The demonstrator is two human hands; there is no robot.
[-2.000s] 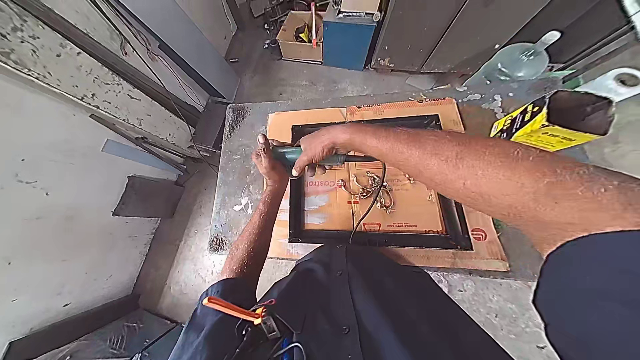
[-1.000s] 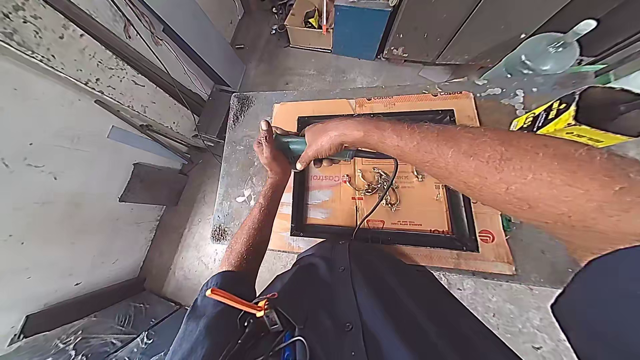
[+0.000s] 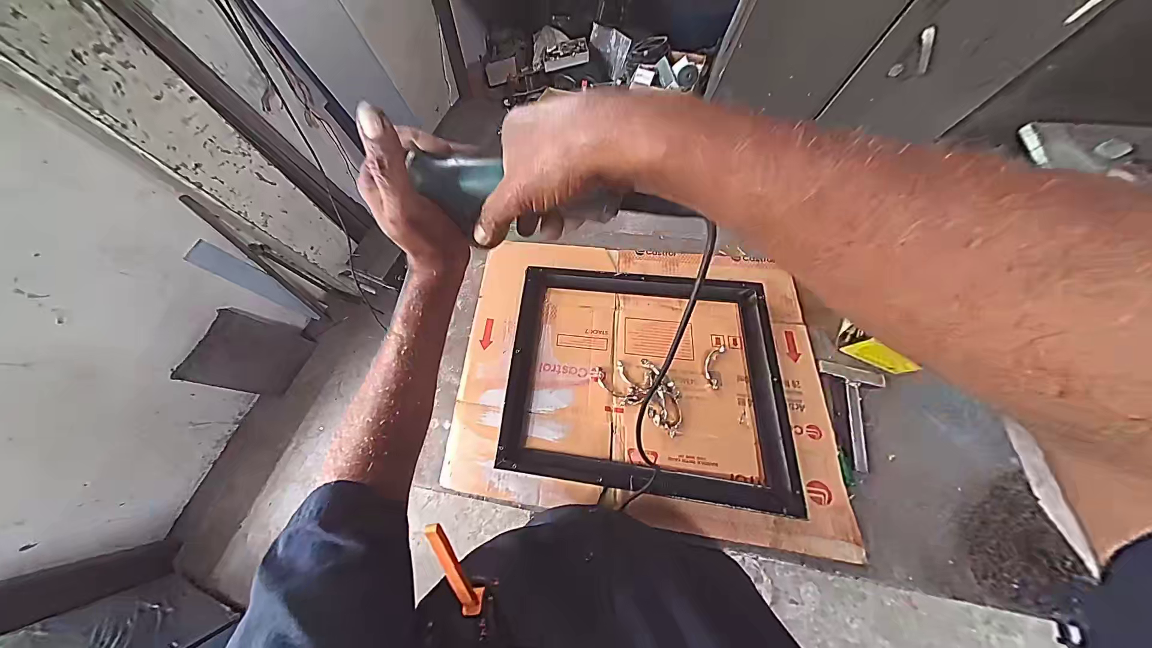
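Note:
A green corded power tool [image 3: 454,184] is held up above the far edge of the cardboard. My right hand [image 3: 562,166] grips its body, and a black cord trails from it down over the frame. My left hand [image 3: 405,184] is at the tool's left end, palm against it with the thumb raised; how far its fingers wrap round is hidden. Below lies a black rectangular frame [image 3: 513,378] on a flattened cardboard box [image 3: 472,396]. Several curved shiny metal handles [image 3: 661,400] rest on the cardboard inside the frame, one [image 3: 714,367] apart from the others.
A T-shaped metal piece [image 3: 855,414] lies right of the cardboard, near a yellow box [image 3: 882,355]. Grey metal cabinets [image 3: 832,54] stand at the back, beside a shelf of assorted parts [image 3: 598,58]. A pale wall [image 3: 99,315] is on the left.
Both hands and the green tool have moved up off the frame's left part to beyond its far edge. The view has shifted markedly.

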